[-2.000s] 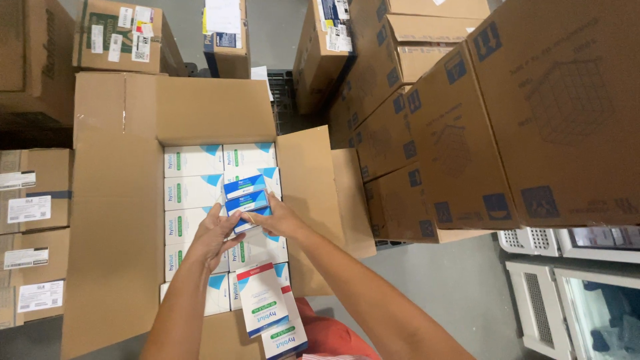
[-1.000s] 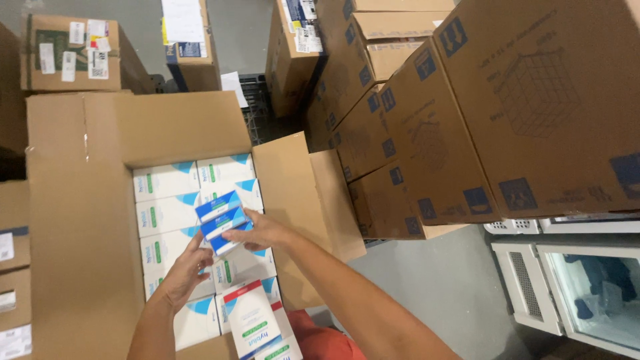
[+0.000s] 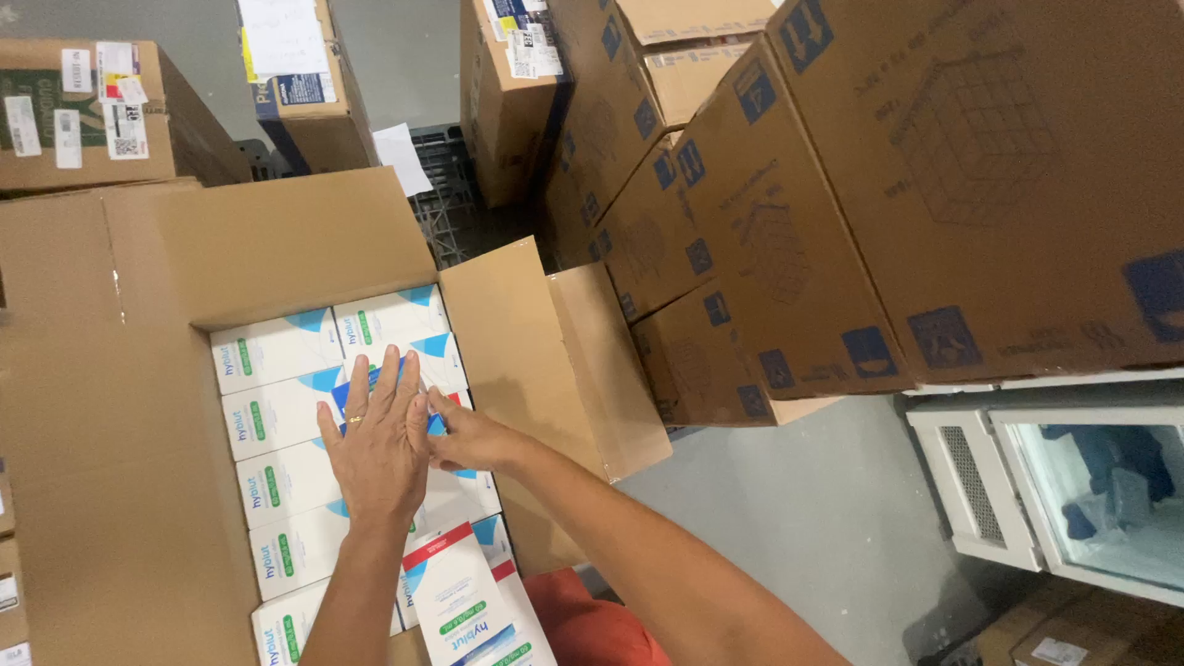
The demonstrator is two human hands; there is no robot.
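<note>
An open cardboard carton (image 3: 518,370) holds rows of white medicine boxes (image 3: 277,351) with green and blue print. Over the middle of them are small blue-and-white boxes (image 3: 374,377), mostly hidden by my hands. My left hand (image 3: 381,444) lies across these boxes, palm down with fingers spread, a ring on one finger. At their right side my right hand (image 3: 462,433) has its fingers curled against them; its grip is partly hidden. Nearer to me, larger white boxes with a red band (image 3: 462,592) lie on top at the carton's near right corner.
Tall stacked cartons (image 3: 768,250) stand on the right. Behind the open carton are more labelled cartons (image 3: 83,111) and a black plastic pallet (image 3: 449,199). White units with glass tops (image 3: 1091,490) stand at the lower right. Red cloth (image 3: 592,620) shows at the bottom.
My left hand has moved from the near left side of the small blue boxes to on top of them, covering most of them. My right hand stays at their right side.
</note>
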